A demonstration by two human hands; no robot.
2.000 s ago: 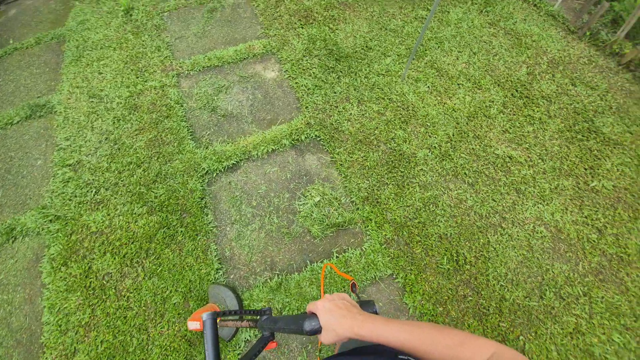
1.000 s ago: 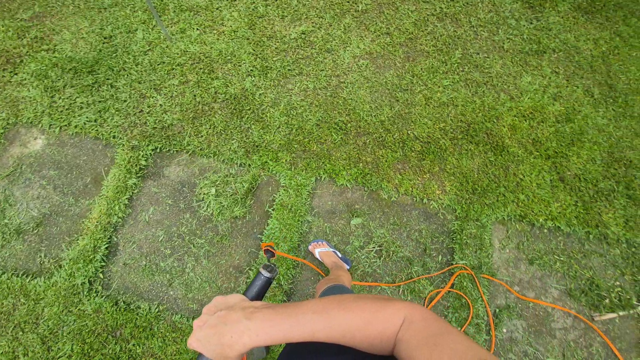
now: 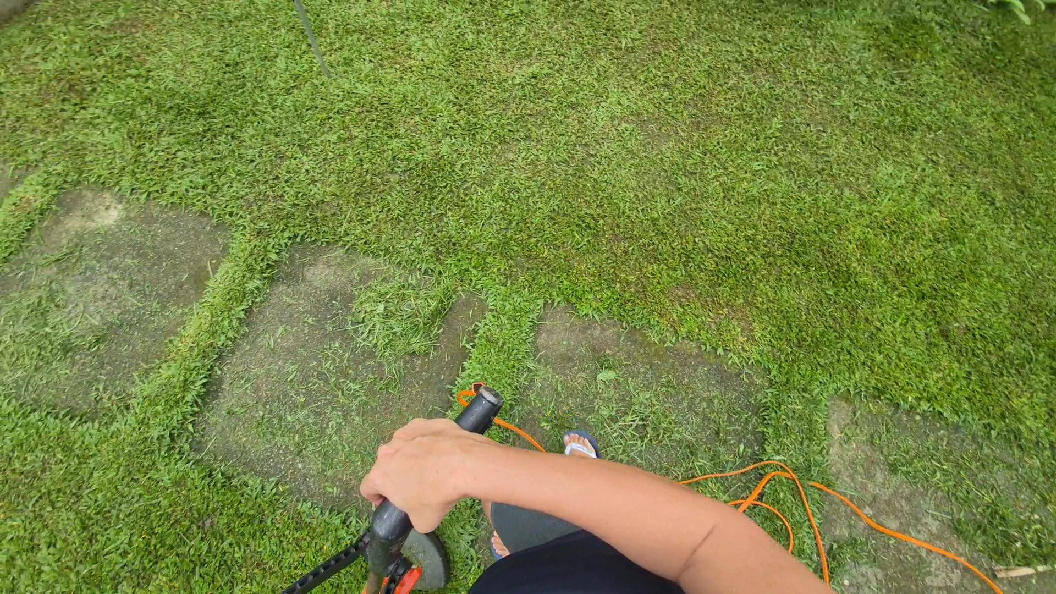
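My right hand [image 3: 425, 472] is closed around the black handle [image 3: 483, 406] of a corded garden tool, low in the head view; the handle's capped end sticks out past the hand. Below the hand are the tool's black tube and an orange part [image 3: 408, 580]. A dark round disc or guard [image 3: 429, 559] lies beside them, partly hidden. An orange power cord [image 3: 520, 431] starts near the handle's end and passes behind my forearm. My left hand is out of view.
Square stone slabs [image 3: 330, 412] with loose grass clippings cross the lawn [image 3: 577, 165]. Loops of orange cord lie on the right-hand slabs. My feet, in flip-flops [image 3: 584, 445], stand by my forearm. A thin pole [image 3: 312, 40] rises at the top left.
The view has swung round since the earliest frame. Compared with one second ago, the tool's lower tube and disc show more below my hand. My right hand keeps hold of the handle.
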